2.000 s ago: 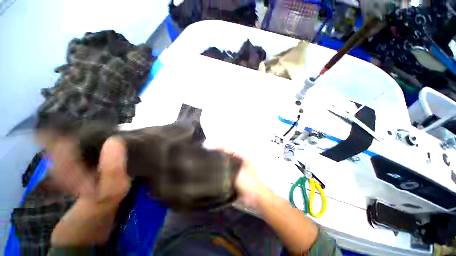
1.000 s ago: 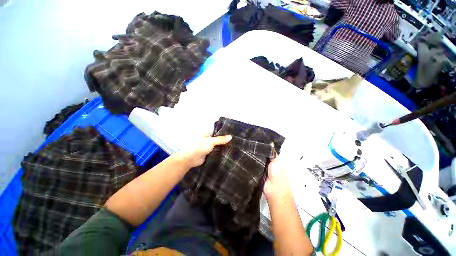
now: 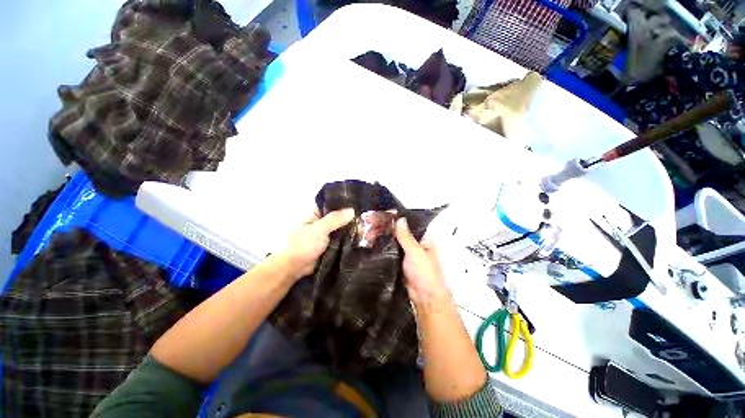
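Observation:
A dark plaid panel [image 3: 359,286] hangs between my hands over the table's front edge and my lap. My left hand [image 3: 314,241] grips its upper left part, thumb on top. My right hand [image 3: 421,265] grips its upper right part. Between my thumbs a small pinkish-white patch [image 3: 376,229] shows on the cloth; I cannot tell whether it is a label or skin seen through an opening. The white sewing machine [image 3: 523,220] stands just right of the cloth. The cloth is not under its needle area.
Scissors with green and yellow handles [image 3: 505,341] lie before the machine head. A black box-like item [image 3: 625,390] is at lower right. Plaid bundles [image 3: 163,90] are heaped at upper left. A blue crate [image 3: 143,241] holds plaid cloth. Dark and beige scraps [image 3: 498,102] lie at the back.
Since one second ago, the panel's top has been bunched up between my hands and the pinkish-white patch has appeared. Earlier, my left hand was blurred near the left heap.

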